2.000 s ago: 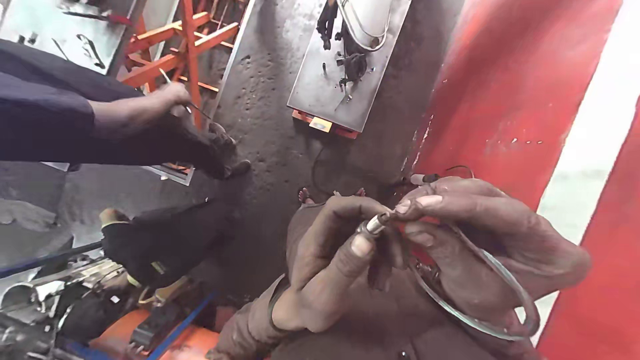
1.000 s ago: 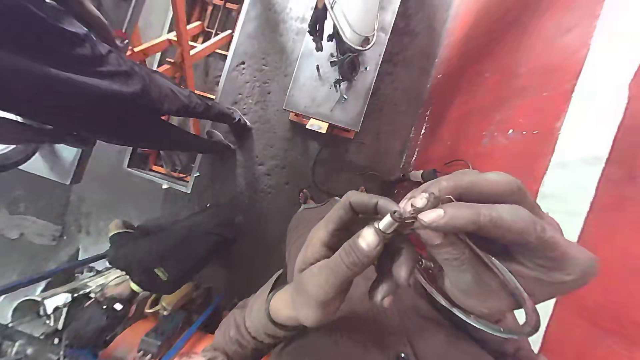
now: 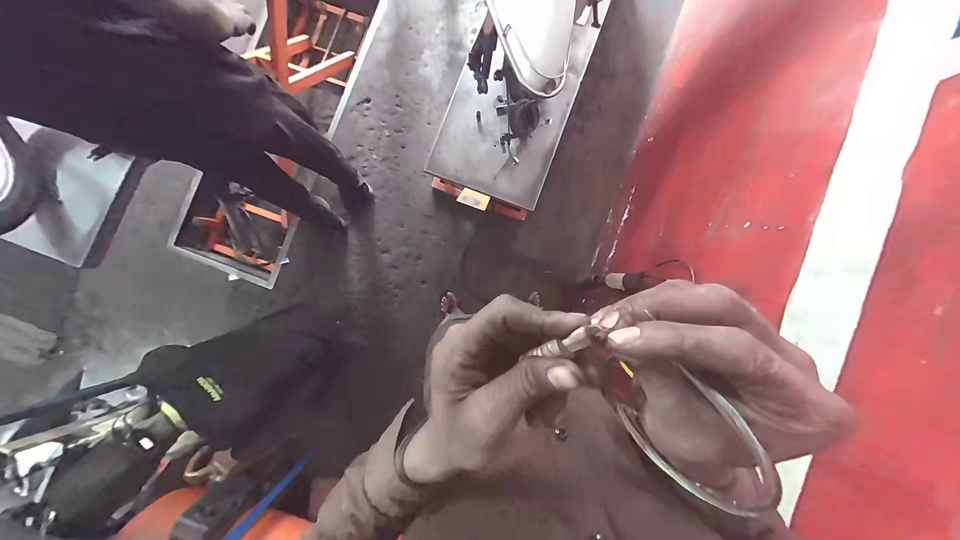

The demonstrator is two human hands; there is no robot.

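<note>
My left hand (image 3: 499, 382) pinches a small metal cylindrical fitting (image 3: 553, 348) between thumb and forefinger. Close against it, the fingertips of my right hand (image 3: 712, 360) grip a small dark piece (image 3: 598, 334) at the fitting's end. A clear, looped cable or tube (image 3: 675, 472) hangs in an arc below my right hand. A short bit of yellow (image 3: 626, 369) shows under the right fingertips. Exactly how the fitting and the dark piece join is hidden by the fingers.
A metal lift table (image 3: 487, 154) holds dark parts and a white panel. A person in dark clothes (image 3: 187, 97) stands at the left, near an orange steel frame (image 3: 281, 52). A dark garment (image 3: 232, 382) and cluttered gear lie lower left. A red and white wall (image 3: 750, 165) rises at the right.
The person at the left has shifted; the arm and thin rod seen two seconds ago no longer show there. My hands stay together around the fitting, with small finger shifts.
</note>
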